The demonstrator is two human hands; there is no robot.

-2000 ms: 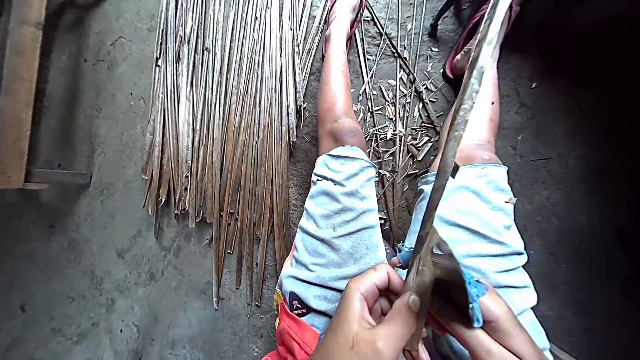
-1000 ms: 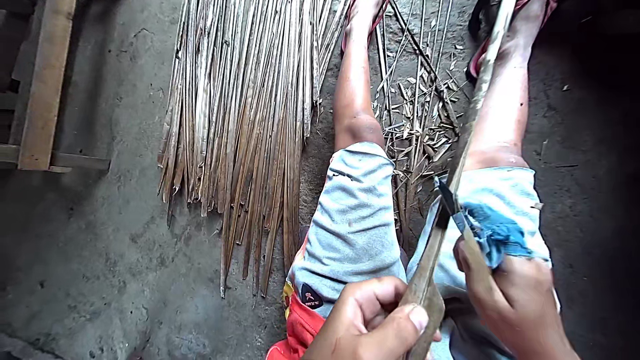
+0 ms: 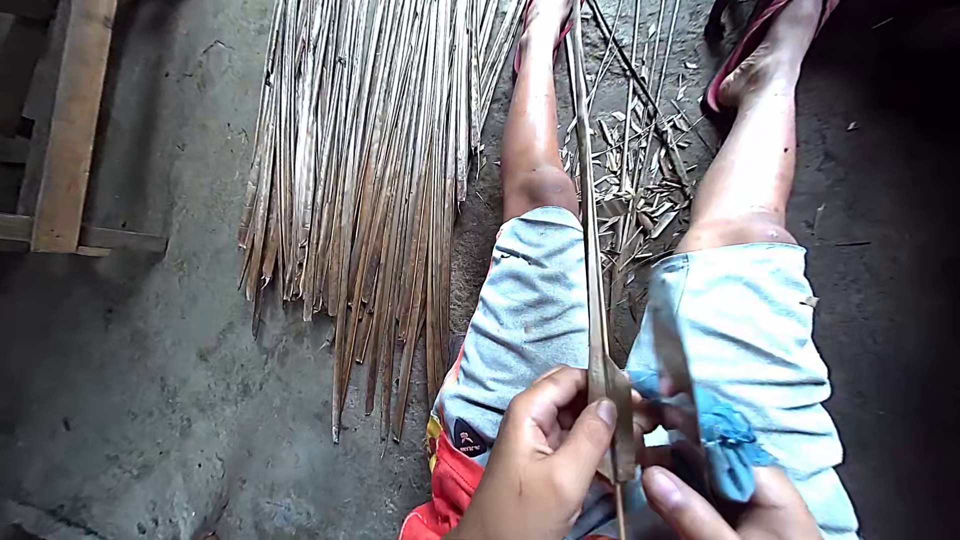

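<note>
In the head view, my left hand (image 3: 551, 450) pinches a long dry palm frond strip (image 3: 592, 247) with thumb and fingers, where a wider flap of leaf (image 3: 619, 427) stands out beside the thin rib. The strip runs up between my legs. My right hand (image 3: 720, 495), just right of it, holds a knife whose blurred blade (image 3: 671, 337) points upward. Blue cloth (image 3: 724, 431) is wrapped about the knife's handle area. My right fingertips are close to the leaf flap; whether they touch it cannot be told.
Many dry strips (image 3: 375, 195) lie in a spread pile on the concrete floor (image 3: 150, 375) to the left. Chips and cut scraps (image 3: 652, 202) lie between my feet, with thin sticks among them. A wooden frame (image 3: 71, 135) stands at the upper left.
My right hand, with the knife, was farther forward along the strip one second ago and is now back near my left hand. The strip has swung from a slant to nearly upright in view.
</note>
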